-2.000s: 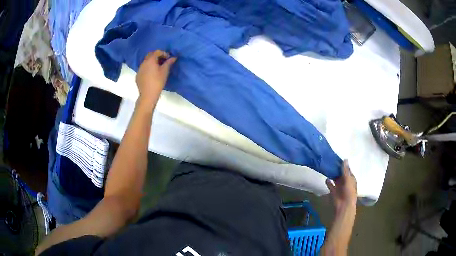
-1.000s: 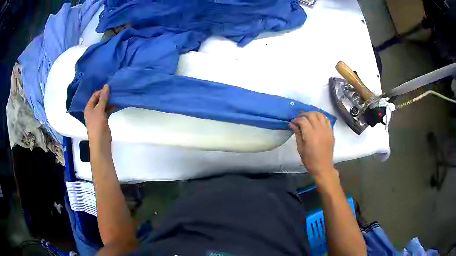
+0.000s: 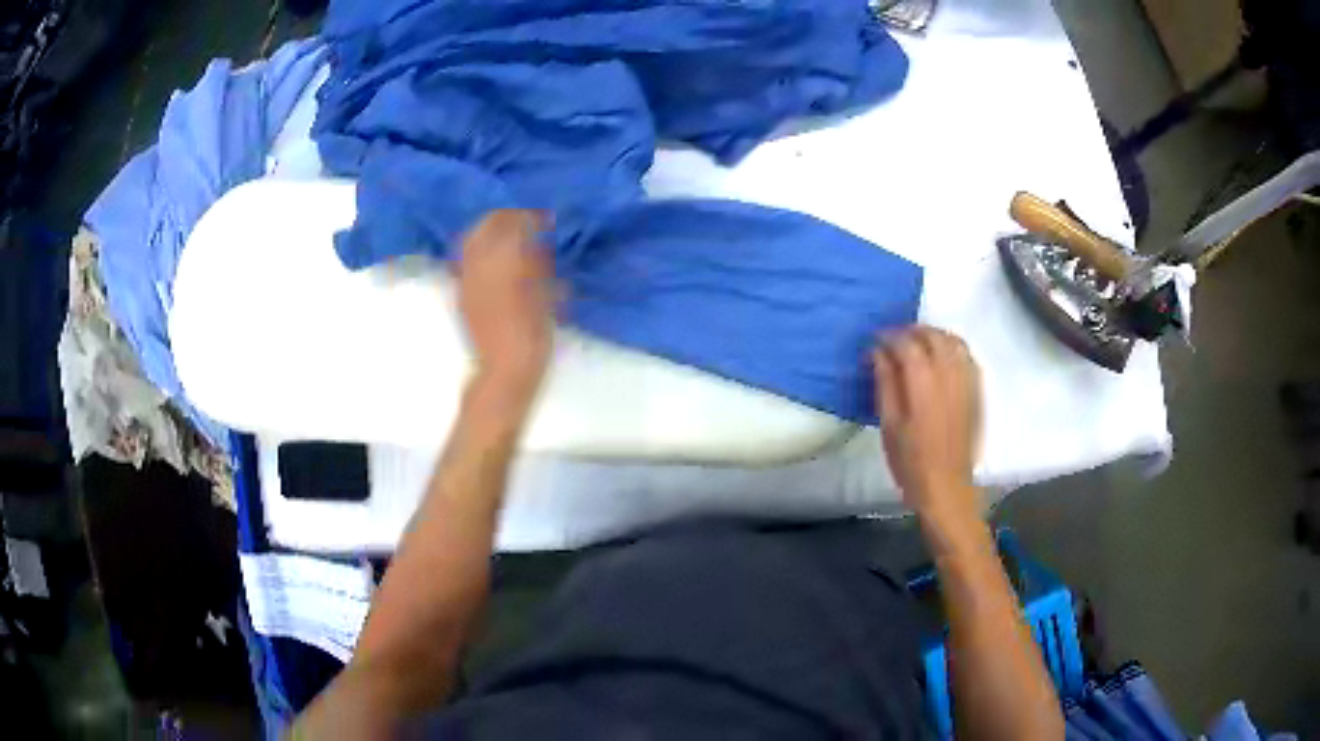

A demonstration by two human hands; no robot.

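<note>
The blue shirt (image 3: 507,123) lies bunched at the far side of the white padded board (image 3: 348,362). One sleeve (image 3: 738,290) lies flat across the board's right part, its end near the board's right tip. My left hand (image 3: 507,275) is on the cloth near the sleeve's upper part; it is blurred and its fingertips are unclear. My right hand (image 3: 924,379) holds the near corner of the sleeve's end between thumb and fingers. The steam iron (image 3: 1071,290) with its tan wooden handle rests on the white table to the right.
A black rectangle (image 3: 323,471) and folded striped white cloth (image 3: 307,596) lie at the left. Light-blue garments (image 3: 203,188) hang at the far left. A pale hose runs right from the iron. A blue basket (image 3: 1054,637) is below right.
The sleeve, stretched long along the board before, now lies shorter and wider. My left hand has moved right from the shirt's left edge. The iron stays on the table.
</note>
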